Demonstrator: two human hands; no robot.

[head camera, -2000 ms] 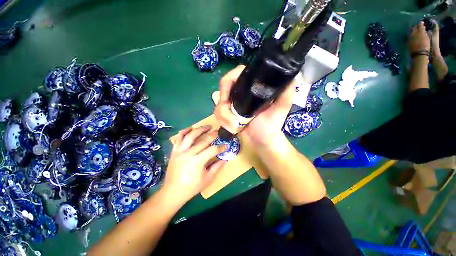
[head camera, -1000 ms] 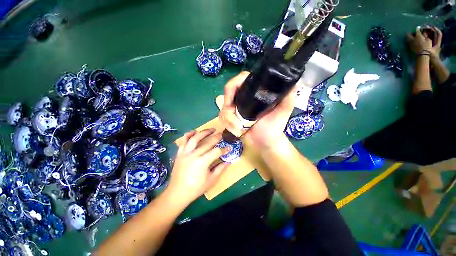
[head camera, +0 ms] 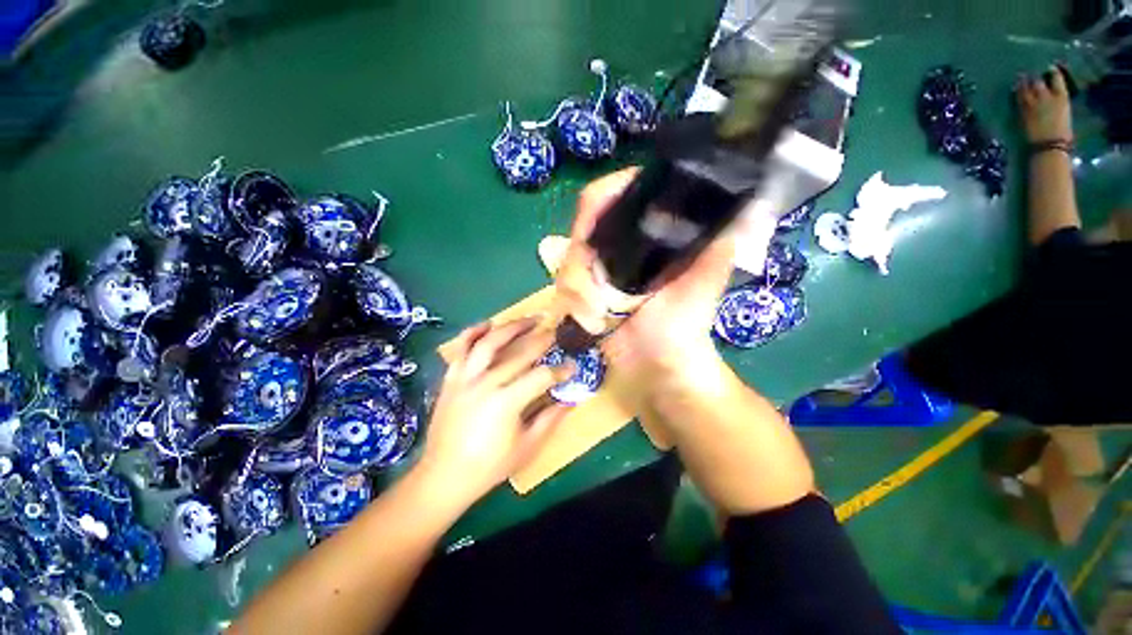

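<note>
My right hand (head camera: 664, 304) is closed around the black electric screwdriver (head camera: 677, 211), which is tilted and blurred at its top. Its nose points down at a small round assembly (head camera: 579, 376) with a blue patterned face. The bit tip is hidden by the dark nose and my fingers. My left hand (head camera: 487, 391) lies beside the assembly, with fingertips and thumb holding it on the tan work pad (head camera: 546, 457). Screws cannot be made out.
A large pile of assemblies (head camera: 267, 387) lies left. Several more assemblies (head camera: 524, 158) lie beyond the pad and others (head camera: 751, 313) right of it. The screw feeder (head camera: 807, 155), white scrap (head camera: 876, 218) and black parts bunch (head camera: 962, 124) lie farther right. A neighbour's arm (head camera: 1053, 186) shows at right.
The view has shifted slightly, so the bench things appear farther right. The screwdriver's top and spring are now blurred. Both hands keep their hold. One of the neighbour's hands has moved out of sight.
</note>
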